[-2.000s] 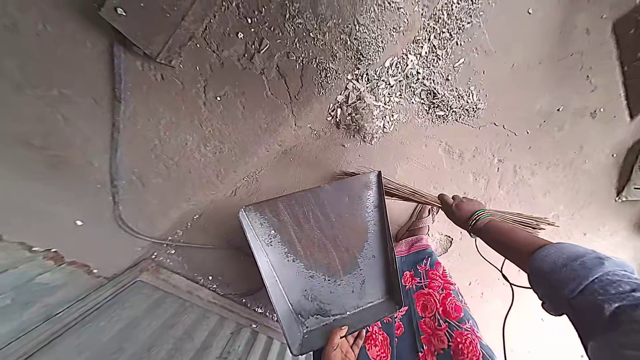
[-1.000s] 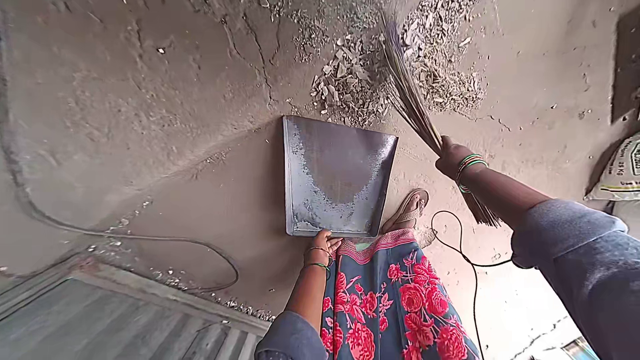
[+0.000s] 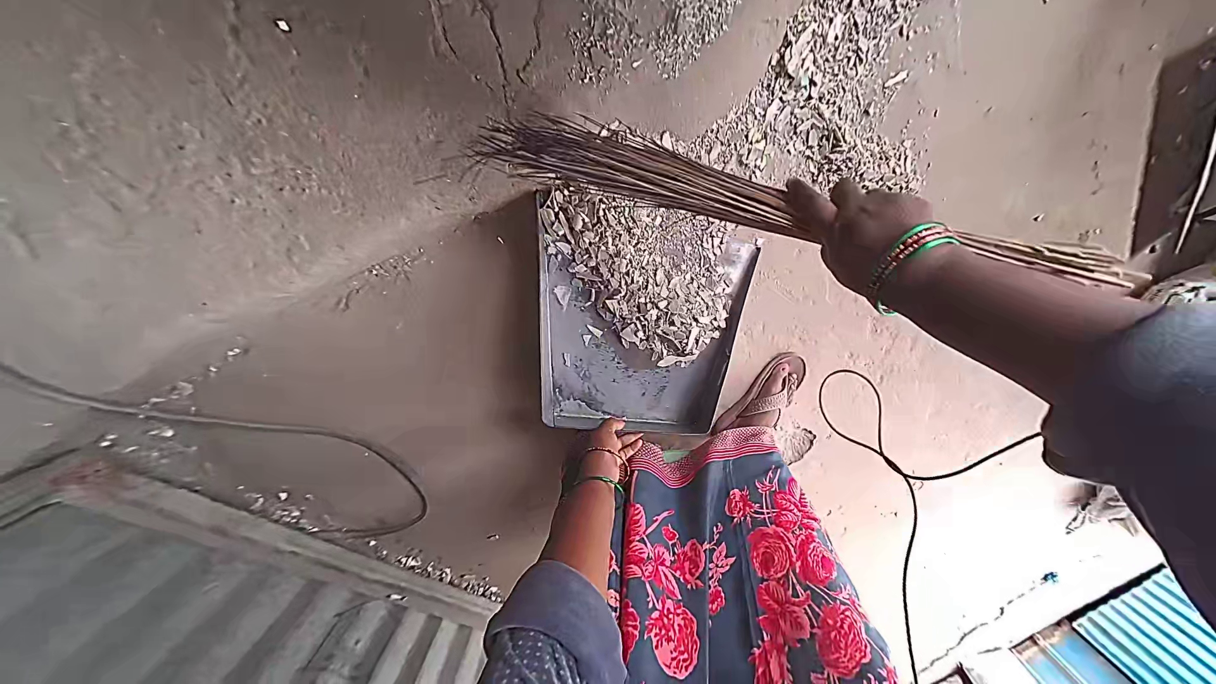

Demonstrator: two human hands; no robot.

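Note:
My left hand (image 3: 608,448) grips the near edge of a metal dustpan (image 3: 617,391) that lies on the floor. Chips and flakes of debris (image 3: 660,285) cover the far part of the pan. My right hand (image 3: 869,228) is closed around a stick broom (image 3: 674,180), whose bristles point left across the pan's far edge. More debris (image 3: 826,104) is spread on the floor beyond the broom.
A sandalled foot (image 3: 771,389) stands right of the pan, by the floral skirt (image 3: 722,560). A thin black cable (image 3: 879,446) loops at the right. Another cable (image 3: 285,423) curves over the left floor, near a corrugated panel (image 3: 209,589).
The pan, bare a second ago, now holds debris. My right hand's broom has swung from pointing away to lying leftward across the pan's far edge.

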